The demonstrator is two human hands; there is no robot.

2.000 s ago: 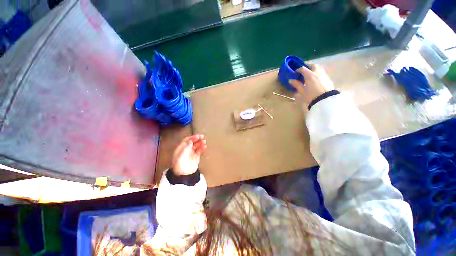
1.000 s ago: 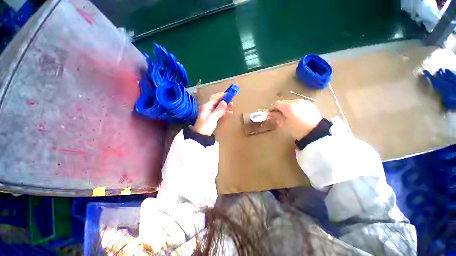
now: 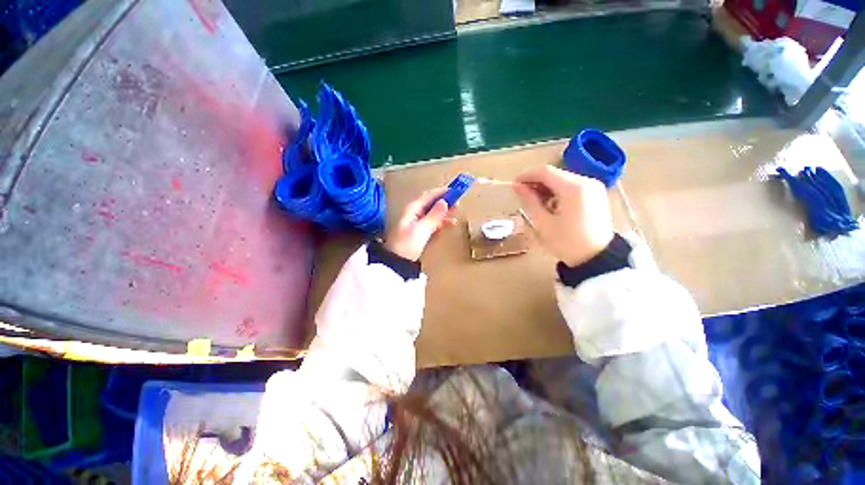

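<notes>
My left hand [image 3: 421, 224] holds a blue ring [image 3: 458, 189] seen edge-on between thumb and fingers. My right hand [image 3: 569, 213] pinches a thin pale applicator stick [image 3: 495, 182], whose far tip is at or very near the blue ring; contact cannot be told. A small white glue dish [image 3: 497, 228] sits on a brown square base [image 3: 482, 248] just below and between my hands. A short stack of blue oval rings [image 3: 596, 157] stands behind my right hand. Tailed blue parts [image 3: 349, 180] are heaped at the left against the grey panel.
The red-stained grey panel [image 3: 161, 189] rises at left. A green conveyor belt [image 3: 569, 76] runs behind the cardboard mat [image 3: 474, 322]. Limp blue fittings [image 3: 820, 201] lie at right. A blue-rimmed bin [image 3: 150, 431] is at lower left, and blue rings [image 3: 835, 350] show at lower right.
My left hand took hold of a blue ring, and my right hand left the ring stack. Since the last frame, my right hand has risen from beside the dish with the stick extended to the ring.
</notes>
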